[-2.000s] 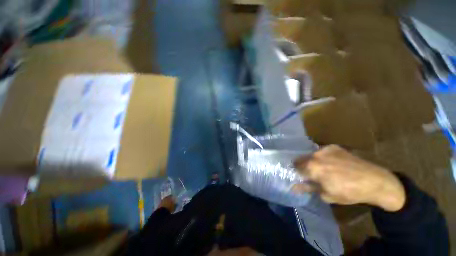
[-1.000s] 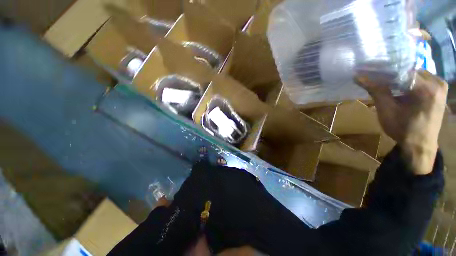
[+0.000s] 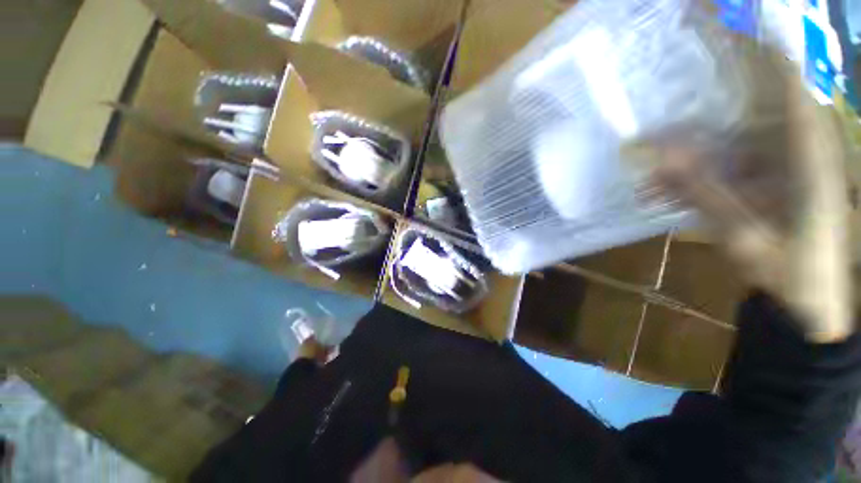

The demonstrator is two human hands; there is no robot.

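Note:
A bagged white device (image 3: 576, 141), in a clear ribbed air column bag, is held up at the upper right above the boxes. My right hand (image 3: 703, 189) is blurred and grips it from its right side. My left hand (image 3: 316, 351) is small and low, left of my body. It holds another clear air bag (image 3: 300, 325), of which only an end shows. Open brown inner cartons (image 3: 260, 203) stand in a tight grid in front of me. Several hold bagged white devices, such as one in the near cell (image 3: 430, 269).
Cells under and right of the held bag (image 3: 604, 316) look dark inside. A carton flap (image 3: 90, 85) sticks out at the upper left. Blue floor (image 3: 113, 245) runs along the near left. Blue-and-white printed items (image 3: 802, 38) lie at the top right.
The view has shifted over the box grid, and more filled cells show. My right hand still holds the bagged device, which is now tilted and a little lower. My left hand keeps its small bag end.

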